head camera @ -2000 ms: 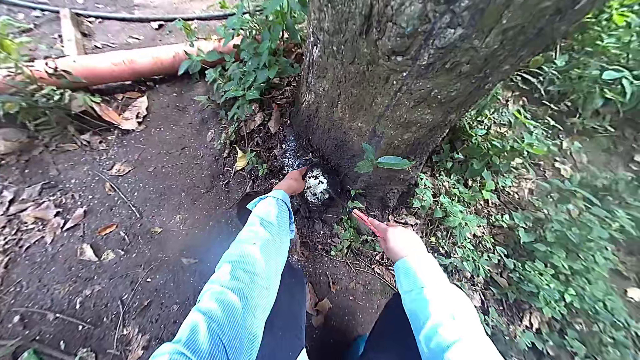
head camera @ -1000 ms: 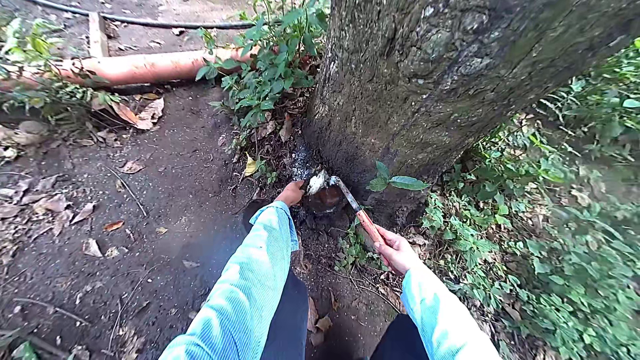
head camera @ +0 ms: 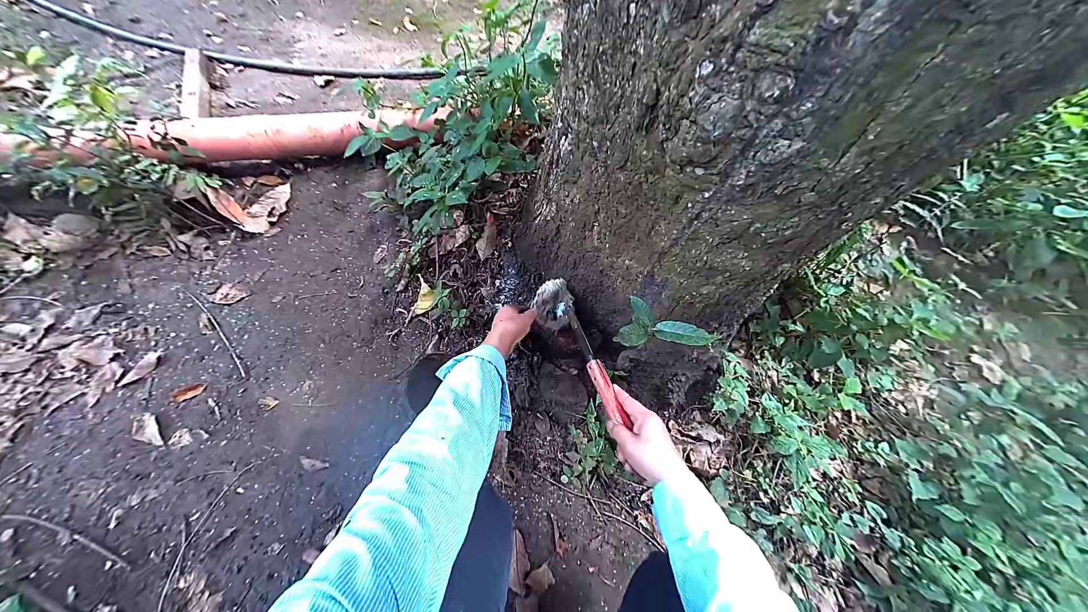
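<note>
At the foot of a leaning tree trunk [head camera: 680, 161], my left hand [head camera: 510, 329] grips a pale, rough lump [head camera: 552, 302] by its left side; whether it is stone or something else I cannot tell. My right hand [head camera: 643, 438] is closed around the red handle of a hand tool [head camera: 609, 393]. The tool's dark metal shaft slants up and left, and its head meets the right side of the lump. The exact shape of that head is unclear. Beneath the lump lies a reddish-brown piece [head camera: 561, 342], partly hidden in shadow.
An orange-pink pipe [head camera: 280, 136] runs along the ground at the upper left, with a dark hose [head camera: 289, 65] and a wooden piece [head camera: 195, 83] beyond it. Leafy plants [head camera: 476, 144] grow left of the trunk, and a small sprig [head camera: 671, 331] stands close by my right hand.
Two seconds ago the tool was hard to make out; one second ago its metal end was at the pale lump. The lump now shows higher above the reddish-brown piece, with a greyer face turned up.
</note>
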